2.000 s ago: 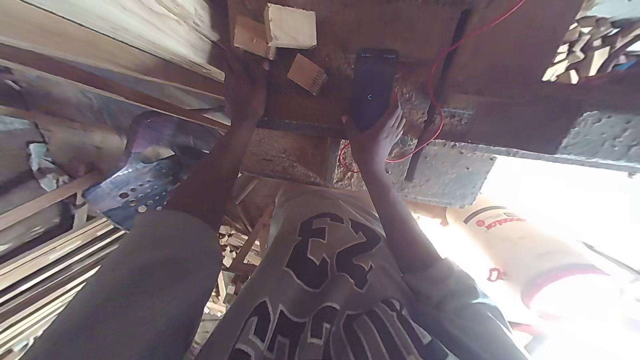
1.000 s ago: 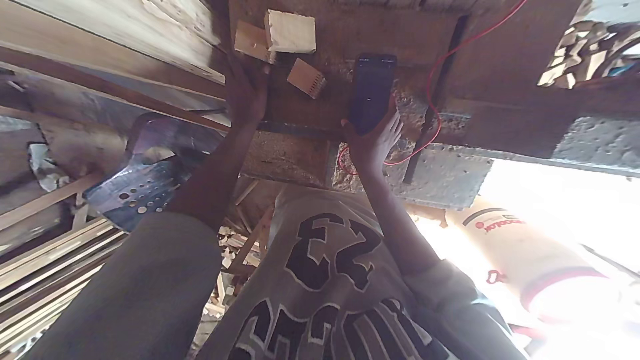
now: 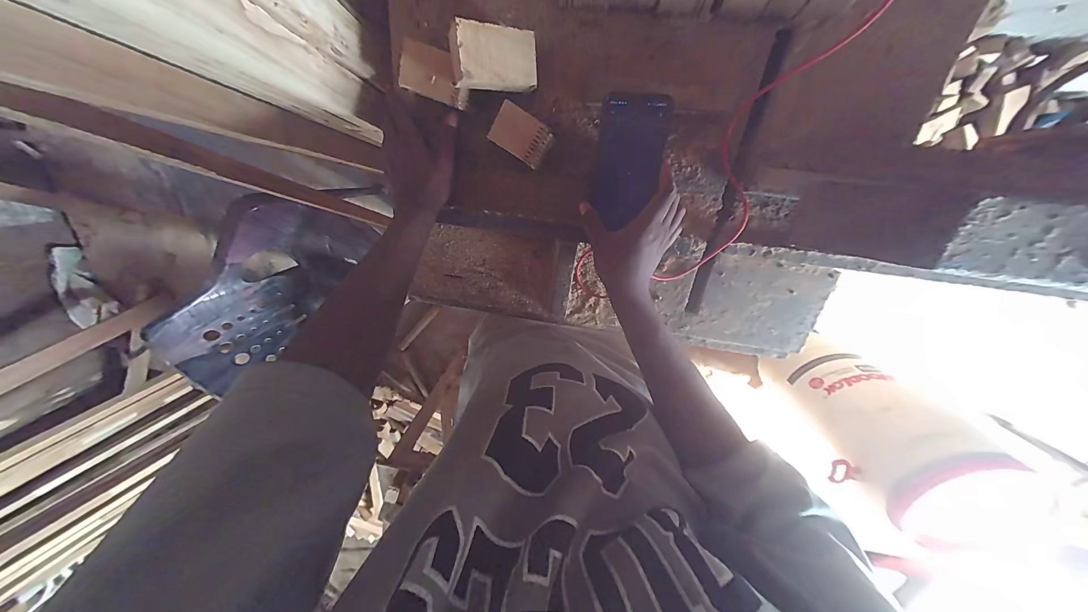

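My right hand (image 3: 637, 234) is closed around the lower end of a dark smartphone (image 3: 631, 157) above the wooden workbench. My left hand (image 3: 418, 161) rests at the left of the bench top, its fingertips close to a flat brown wood piece (image 3: 427, 70); whether it grips anything cannot be told. A pale wood block (image 3: 495, 55) touches that piece. Between the hands lies a small wood piece with a toothed end (image 3: 520, 133), apart from both hands.
A thin red cable (image 3: 744, 204) curls across the bench (image 3: 858, 119) right of the phone. Boards (image 3: 195, 76) run along the left, above a perforated dark plastic chair (image 3: 246, 314) and stacked wood strips (image 3: 93, 476). A pale plastic bucket (image 3: 892, 425) stands lower right; wood offcuts (image 3: 986, 102) lie upper right.
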